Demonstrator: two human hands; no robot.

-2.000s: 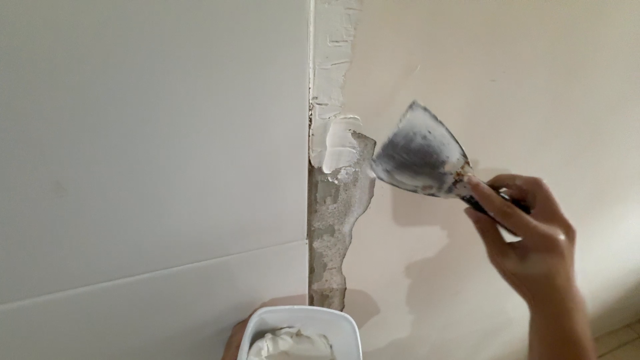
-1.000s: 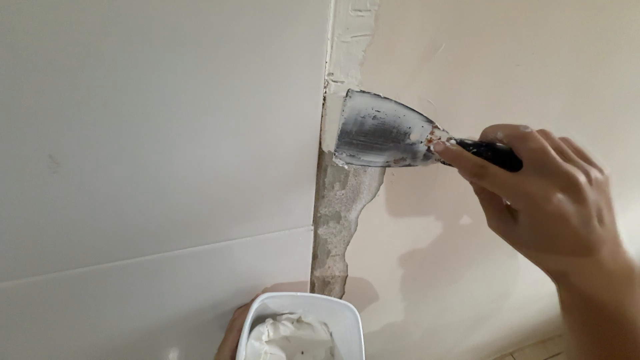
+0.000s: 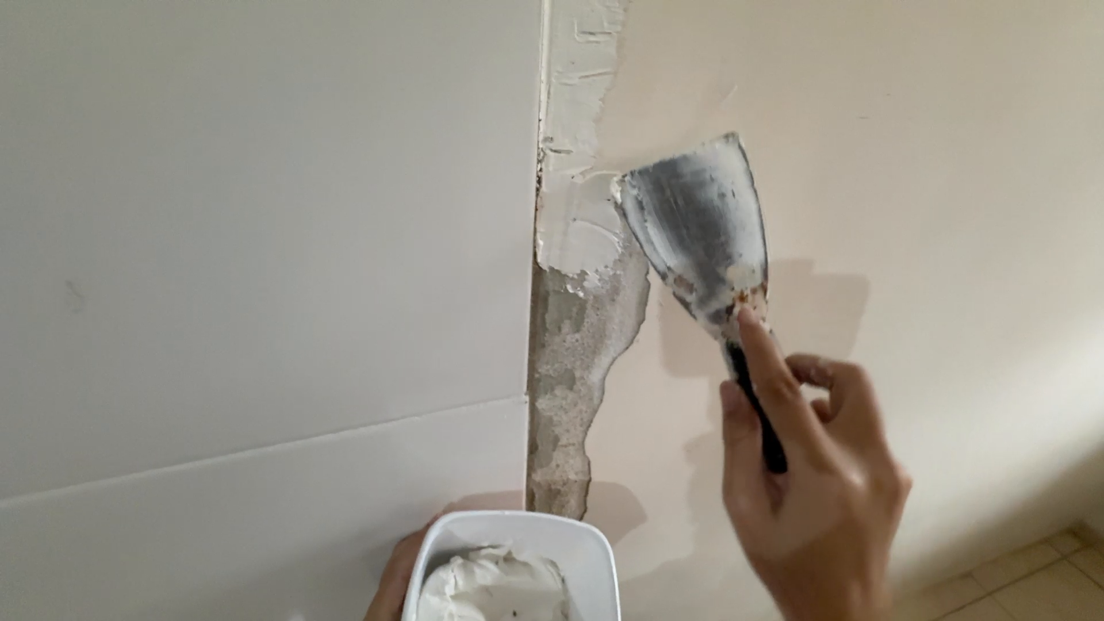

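My right hand [image 3: 819, 466] grips the black handle of a putty knife [image 3: 703, 224], its index finger pressed on the base of the blade. The metal blade is smeared with filler and points up and left, its left corner at the edge of the fresh filler [image 3: 578, 224]. Below that filler, a strip of bare rough masonry [image 3: 569, 371] runs down beside the panel edge. My left hand [image 3: 405, 565], mostly hidden, holds a white plastic tub [image 3: 604, 561] of white filler paste [image 3: 496, 586] at the bottom.
Smooth light grey wall panels [image 3: 259, 259] with a slanting joint [image 3: 259, 450] lie to the left. A cream painted wall [image 3: 906, 155] extends right, with shadows of the hand and knife on it. Floor tiles [image 3: 1035, 578] show at the lower right.
The putty knife, flat across the strip one second ago, has swung to point upward and moved right, uncovering smoothed filler. My right hand has dropped lower. The tub stays in my left hand.
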